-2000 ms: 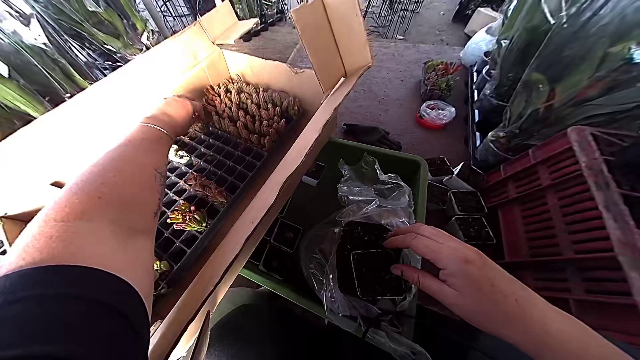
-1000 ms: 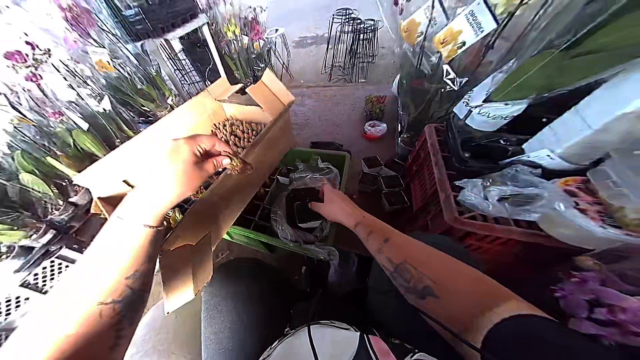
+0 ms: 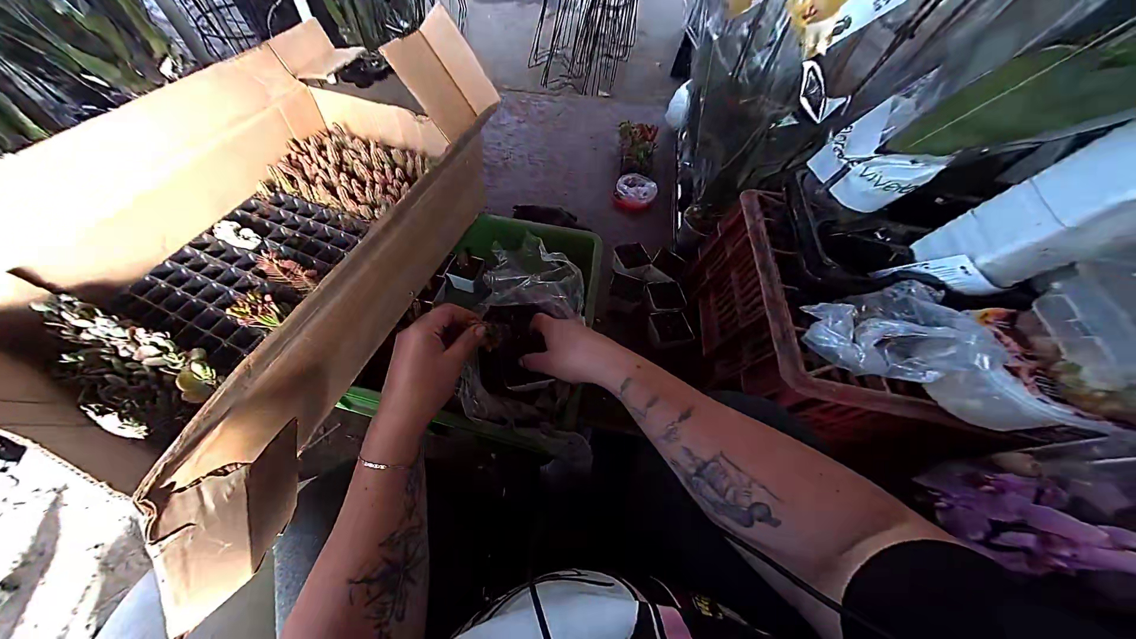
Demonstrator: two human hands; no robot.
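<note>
My left hand (image 3: pixel 435 359) pinches a small succulent plug (image 3: pixel 490 335) between thumb and fingers, just left of the dark soil in a plastic bag. Opposite it, my right hand (image 3: pixel 568 349) reaches into the bag's mouth, at a small square pot of soil (image 3: pixel 530 380); its fingertips are in shadow. The clear plastic bag (image 3: pixel 537 275) lies inside a green plastic crate (image 3: pixel 581 240). To the left, a cardboard box (image 3: pixel 417 240) holds a black plug tray (image 3: pixel 191 288) with upright succulents (image 3: pixel 346 173) packed at its far end.
Small square pots (image 3: pixel 666 311) stand right of the green crate. Beyond them is a red plastic crate (image 3: pixel 772 311) bearing a crumpled clear bag (image 3: pixel 914 333). A red-rimmed tub (image 3: pixel 635 192) and a potted plant (image 3: pixel 637 142) sit on the ground ahead. Purple flowers (image 3: pixel 1021 515) are at lower right.
My left hand was among the succulents in the tray, then over the box with a plug. It is now at the bag beside my right hand, which stays at the pot.
</note>
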